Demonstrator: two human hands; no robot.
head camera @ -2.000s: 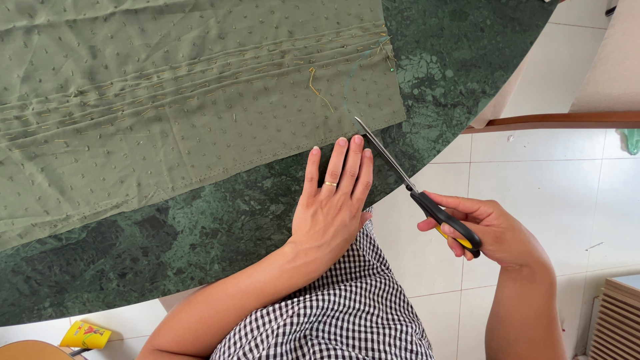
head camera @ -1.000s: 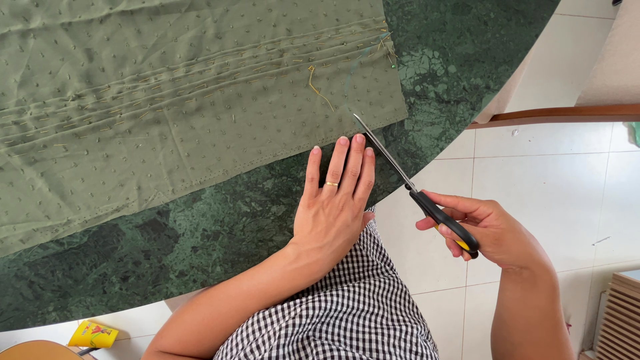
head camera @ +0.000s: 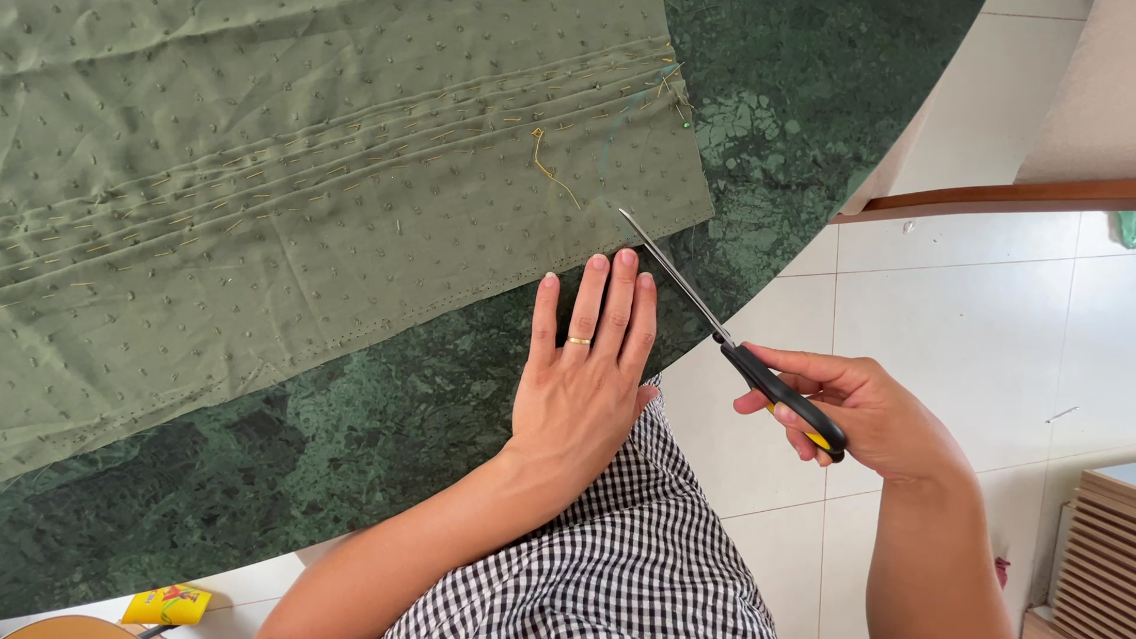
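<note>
Green dotted fabric (head camera: 355,177), with pleats held by rows of yellow basting stitches, lies on a dark green marble tabletop (head camera: 390,426). My left hand (head camera: 586,373), with a ring on one finger, rests palm down on the tabletop; its fingertips reach the fabric's lower edge and it grips nothing. My right hand (head camera: 843,408) holds black and yellow scissors (head camera: 763,377), blades almost closed. Their tips lie over the fabric near its lower right corner. A loose yellow thread (head camera: 555,176) and a faint blue curved line (head camera: 608,142) are on the cloth above the tips.
The curved table edge passes under the scissors. Beyond it is a white tiled floor (head camera: 941,337). A reddish-brown wooden rail (head camera: 1003,197) is at the right, a slatted wooden object (head camera: 1096,550) at the lower right, and a yellow packet (head camera: 167,605) at the lower left.
</note>
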